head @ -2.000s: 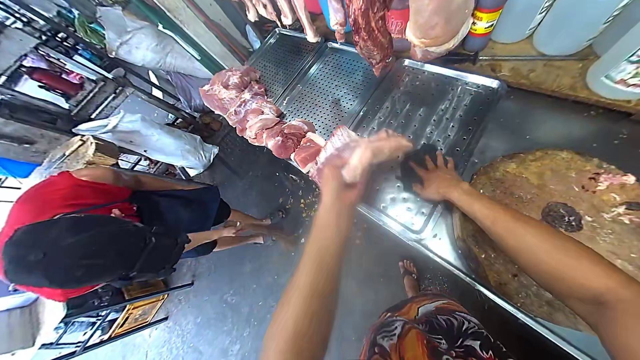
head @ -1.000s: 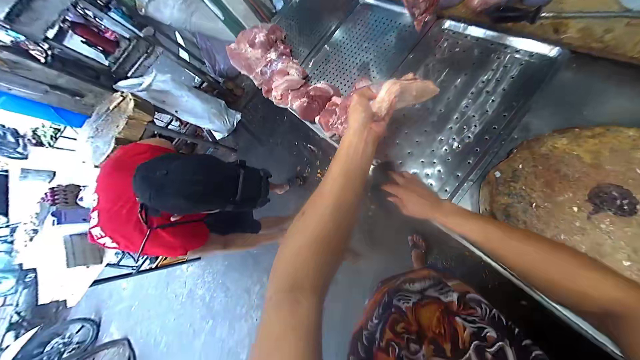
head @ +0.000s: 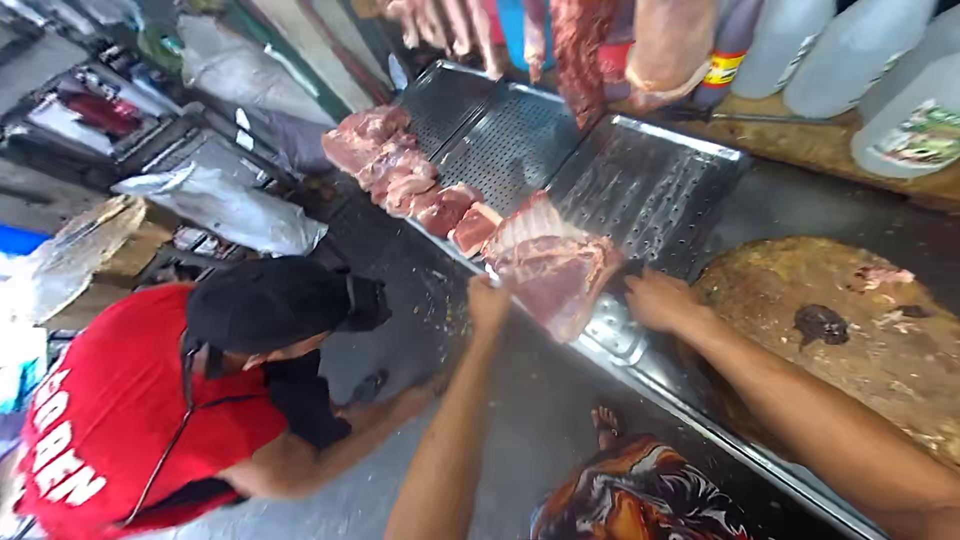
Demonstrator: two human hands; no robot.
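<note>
A broad slab of raw meat with ribs (head: pixel 555 262) lies over the front edge of the perforated metal tray (head: pixel 637 187). At its lower left corner is my left hand (head: pixel 487 304), fingers curled; blur hides whether they grip the meat or the tray's rim. My right hand (head: pixel 660 300) is right of the slab, its fingers closed on what looks like a dark cloth (head: pixel 634 276), mostly hidden. More raw meat pieces (head: pixel 401 169) run in a row along the trays' front edge, up and left of the slab.
At the right stands a round wooden chopping block (head: pixel 750 315) with meat scraps and a dark lump (head: pixel 821 324). Meat cuts (head: pixel 585 52) hang above the trays, before large plastic jugs (head: pixel 855 52). A person in a red shirt (head: pixel 165 405) and dark cap bends at the left.
The left hand held a pale-edged meat piece up over the tray; now it is low at the front edge, beside the rib slab. The person in red has leaned closer.
</note>
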